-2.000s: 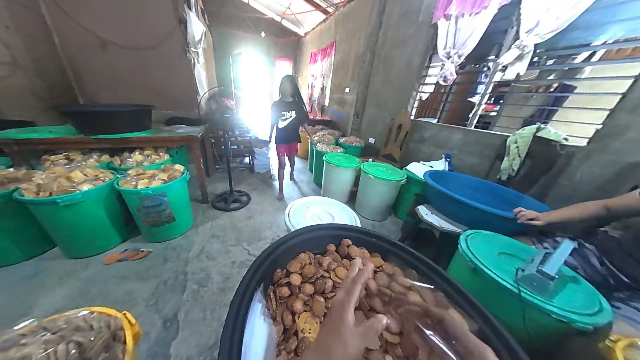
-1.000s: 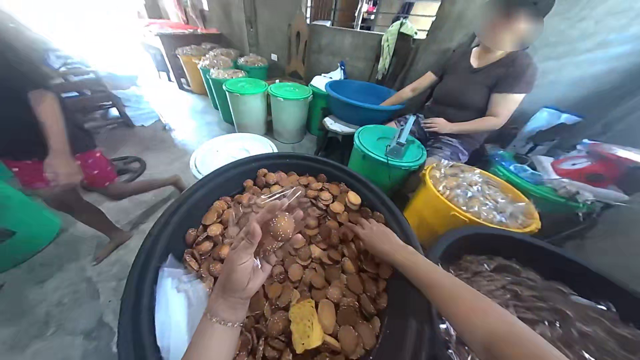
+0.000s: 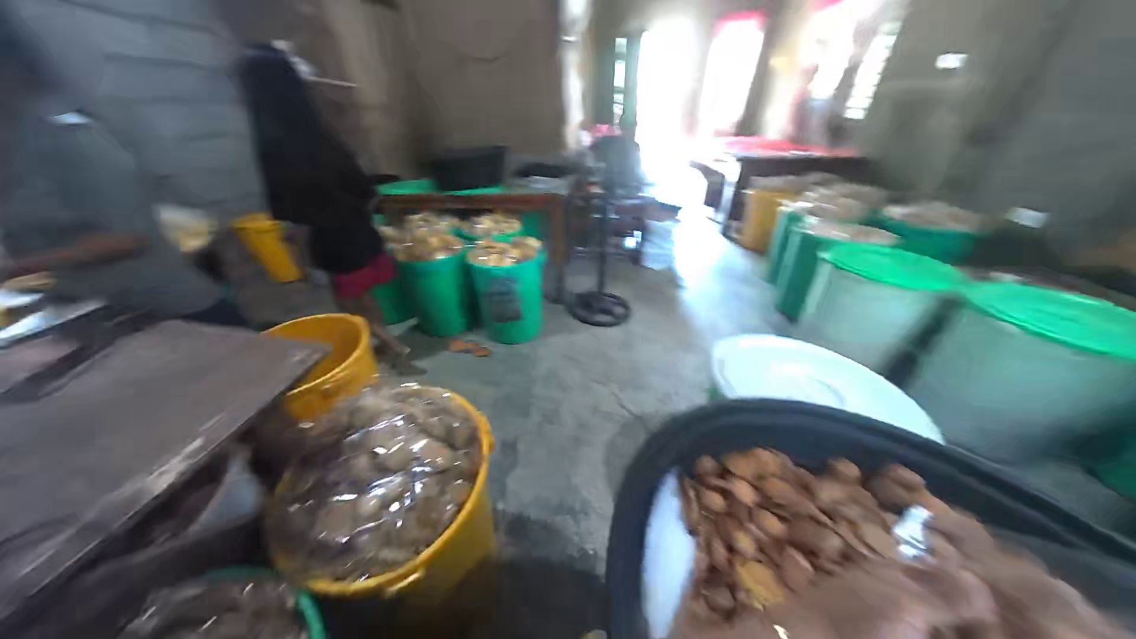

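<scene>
A large black tub [image 3: 652,453] full of small round brown cookies [image 3: 754,506] fills the lower right. Over the cookies, at the bottom edge, my left hand [image 3: 861,599] is a smear of motion blur, with a glint near its wrist. My right hand [image 3: 1021,568] seems to be beside it, just as blurred, so the two are hard to separate. A shiny scrap of clear plastic [image 3: 912,532] shows just above the hands; whether it is held cannot be seen. White plastic sheeting [image 3: 670,550] lines the tub's left inner side, and a yellow piece [image 3: 759,581] lies among the cookies.
Left of the tub stands a yellow bucket [image 3: 484,497] of bagged cookies, beside a worn table [image 3: 160,399]. A white round lid [image 3: 816,377] is behind the tub; green-lidded bins [image 3: 896,266] line the right. A person in dark clothes [image 3: 311,169] and another in grey [image 3: 133,222] are at left.
The view has swung far left. Both hands, sharp and spread over the cookies a second ago, are now blurred at the bottom edge. The person in dark clothes appears farther off.
</scene>
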